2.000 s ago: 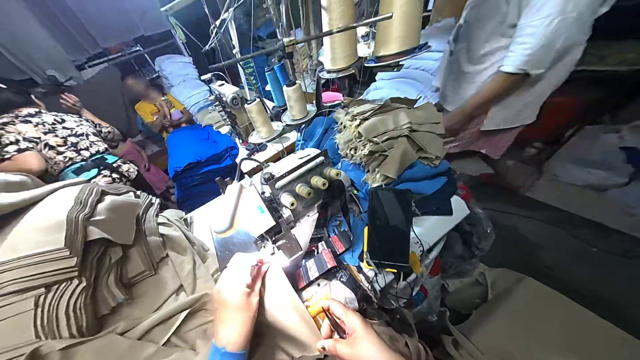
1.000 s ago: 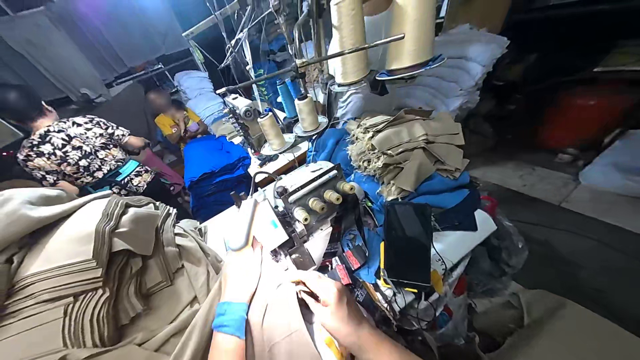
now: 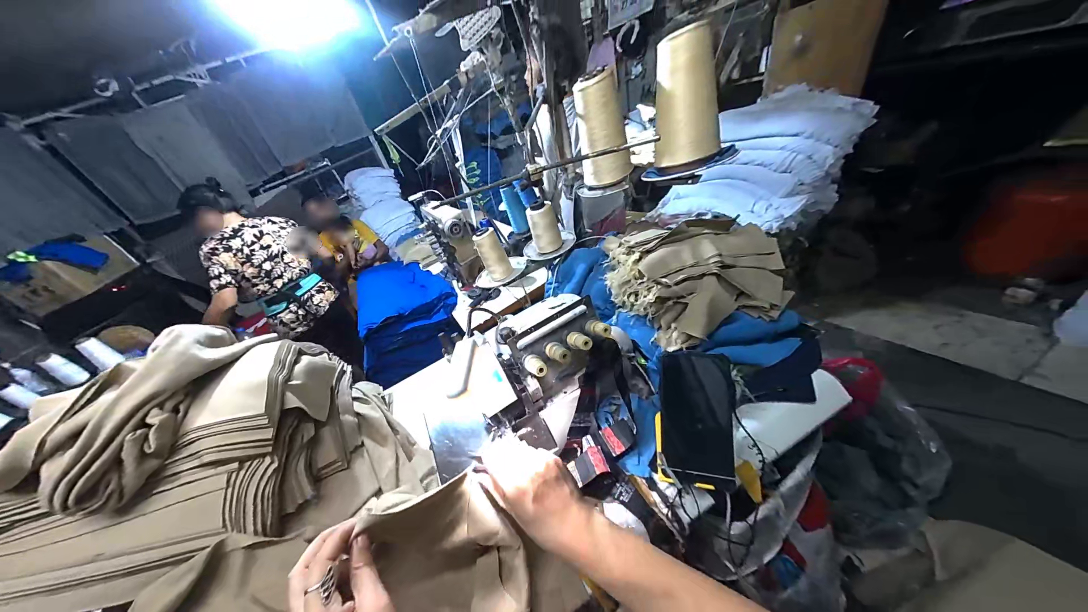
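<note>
A khaki fabric piece point(image 3: 450, 544) hangs between my hands in front of a serger sewing machine point(image 3: 552, 340). My left hand point(image 3: 336, 569), with a ring on one finger, pinches the cloth's left edge between thumb and fingers. Up at the machine's metal plate point(image 3: 455, 438), my right hand point(image 3: 531, 489) holds the cloth's upper edge close to the needle area; bright glare hides its fingertips. Whether the fabric lies under the presser foot cannot be seen.
Stacked khaki panels point(image 3: 255, 425) lie left, khaki scraps point(image 3: 705, 272) behind right. A black phone-like device point(image 3: 697, 416) stands beside the machine. Thread cones point(image 3: 602, 127) rise behind, near blue folded cloth point(image 3: 404, 306). A person in a floral shirt point(image 3: 263, 263) and others are farther back.
My left hand has moved from near the machine down to the cloth's left edge. My right hand has moved up to the plate; the orange-handled tool it held two seconds ago is no longer in it.
</note>
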